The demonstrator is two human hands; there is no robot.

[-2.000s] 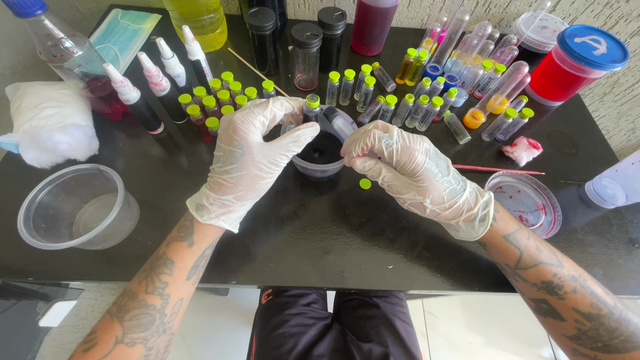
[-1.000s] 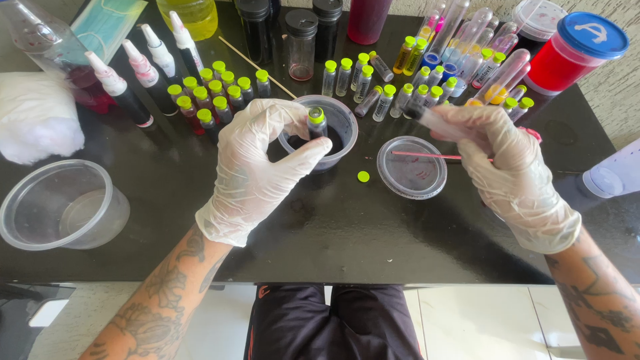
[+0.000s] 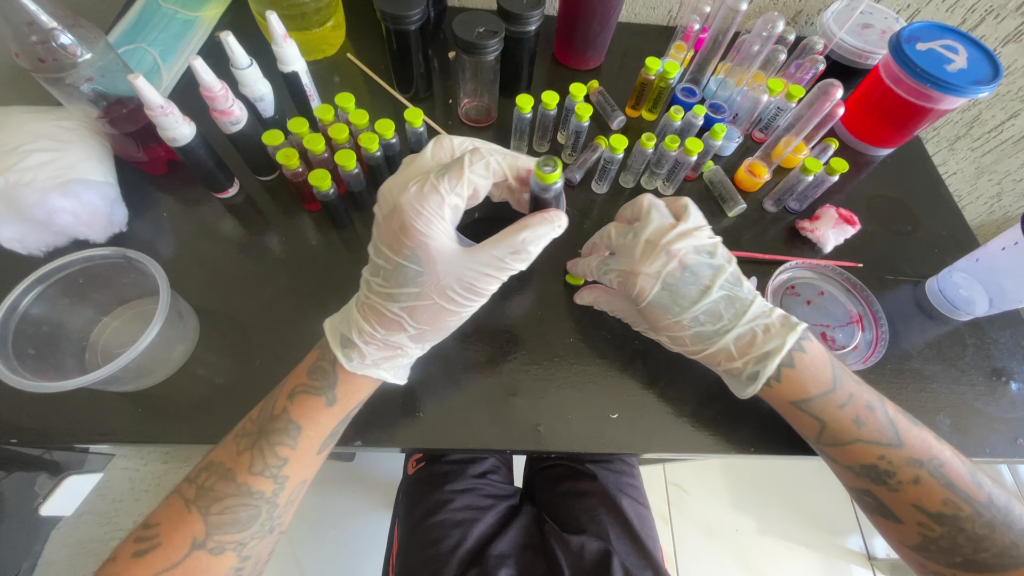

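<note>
Both hands wear whitish disposable gloves. My left hand (image 3: 456,240) holds a small glass vial (image 3: 547,186) with a green rim upright between thumb and fingers, dark liquid inside it. Behind that hand, a plastic tub of dark liquid (image 3: 486,224) is mostly hidden. On the black tabletop, my right hand (image 3: 680,280) has its thumb and fingertips around a small green disc cap (image 3: 574,279); whether they grip it is unclear. Green-topped filled vials (image 3: 320,180) stand to the left, and clear green-topped vials (image 3: 610,164) stand or lie behind my hands.
An empty clear tub (image 3: 172,336) and white cotton (image 3: 64,184) lie left, near nozzle bottles (image 3: 188,140). Test tubes (image 3: 752,48), a blue-lidded red jar (image 3: 904,96), a stained clear lid (image 3: 832,308), a red stick (image 3: 800,258) and stained cotton (image 3: 829,227) are right. Dark jars (image 3: 404,48) stand behind.
My right hand held a clear plastic tube-like item one second ago; it has moved left and down to the green cap. My left hand still holds the vial, raised over the tub's right side.
</note>
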